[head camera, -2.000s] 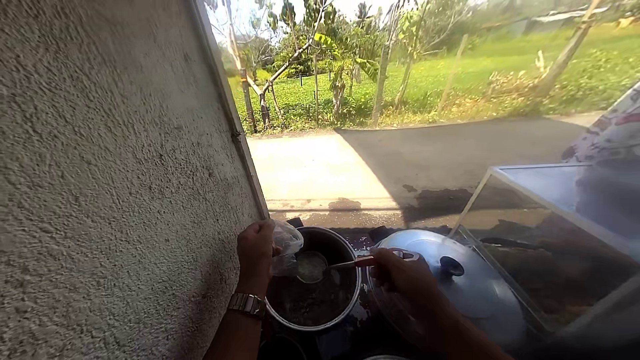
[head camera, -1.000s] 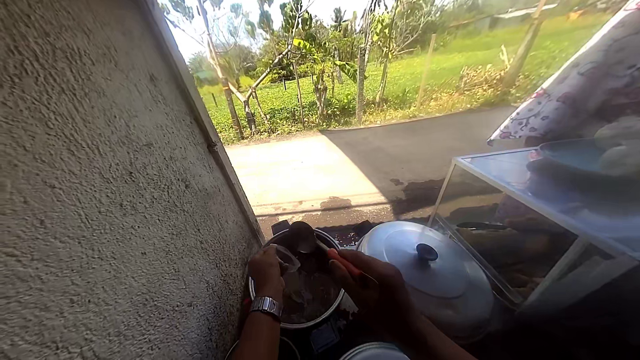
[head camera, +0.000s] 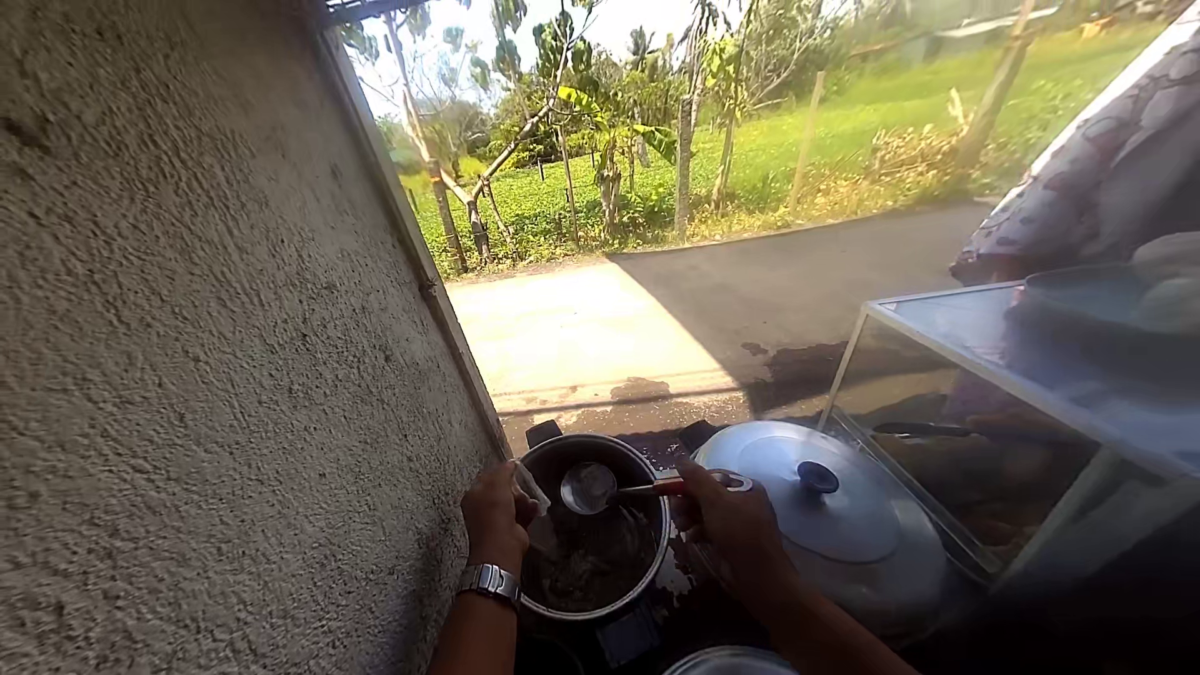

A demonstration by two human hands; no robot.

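A round metal pot [head camera: 664, 539] stands uncovered, with dark liquid and pieces of food inside. My left hand [head camera: 499, 511], a metal-band watch on its wrist, grips a clear plastic bag [head camera: 536, 497] at the pot's left rim; part of the bag hangs over the pot. My right hand [head camera: 727, 516] is closed around the red handle of a metal ladle [head camera: 590, 488]. The ladle's bowl is over the pot, to the right of the bag. How much the ladle holds cannot be told.
A rough wall [head camera: 234, 375] rises close on the left. Right of the pot is a large pot with a domed metal lid [head camera: 834, 506]. Farther right stands a glass display case [head camera: 994, 375] with a basin on top. Another metal rim [head camera: 731, 662] shows at the bottom.
The ladle was tilted up by the bag one second ago; now its bowl lies over the pot, apart from the bag. My left hand still holds the bag.
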